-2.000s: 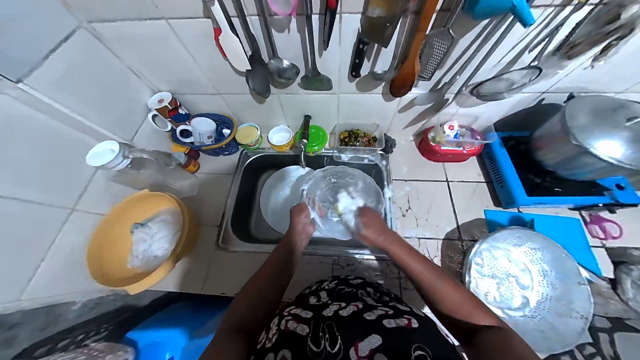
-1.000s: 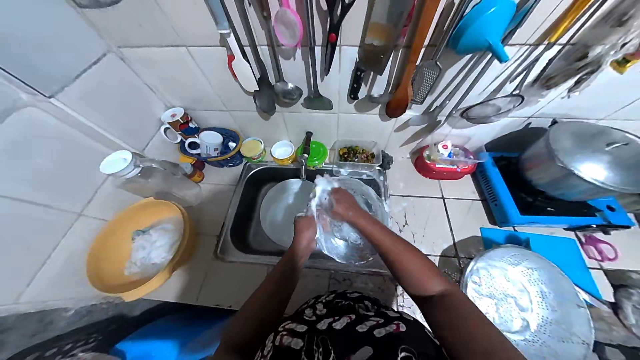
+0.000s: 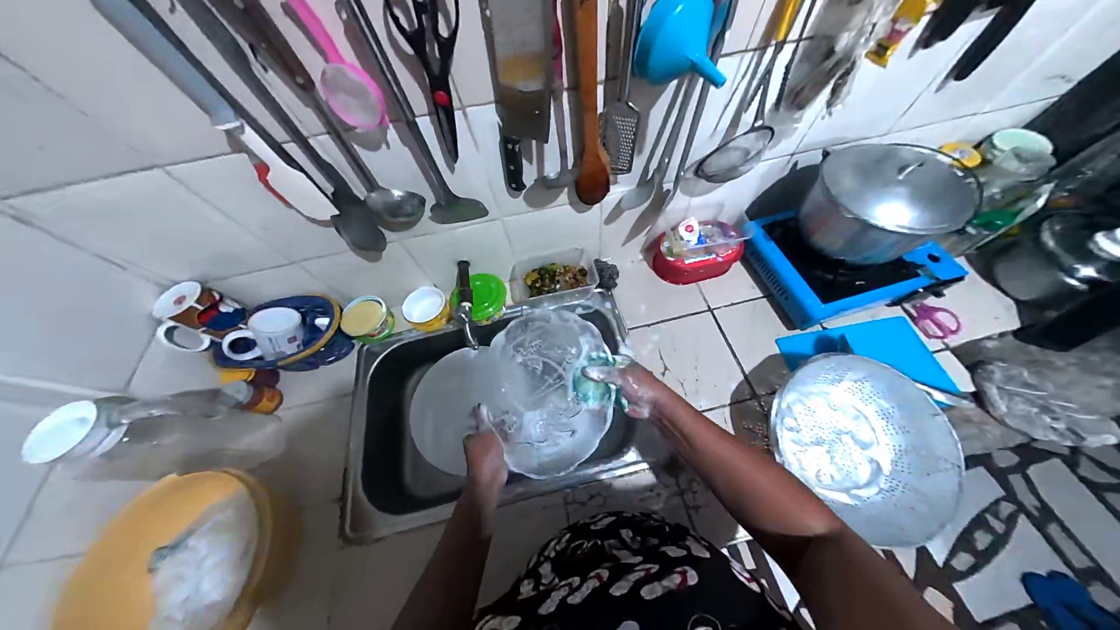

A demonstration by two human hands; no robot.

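A clear patterned glass bowl point(image 3: 547, 420) is held tilted over the steel sink point(image 3: 385, 499), its inside wet with suds. My left hand point(image 3: 484, 446) grips its left rim, thumb uppermost. At the right side of the bowl, my right hand point(image 3: 632, 388) holds a soapy green sponge point(image 3: 595, 382) against the glass. Behind the bowl, to the left, a round whitish plate or lid point(image 3: 442, 411) lies in the sink. The faucet point(image 3: 466, 306) stands at the back edge, just above the bowl.
Left of the sink are a yellow basin point(image 3: 114, 547), a lidded clear jar point(image 3: 166, 429) and mugs point(image 3: 278, 331). To the right stand an aluminum colander point(image 3: 910, 455), a blue stove point(image 3: 801, 280) with a large pot point(image 3: 888, 201), and a red container point(image 3: 697, 258). Utensils hang on the wall.
My right hand has moved from the bowl's upper left part to its right side. The bowl's inside now faces up more plainly, and the green sponge shows. The view has shifted somewhat.
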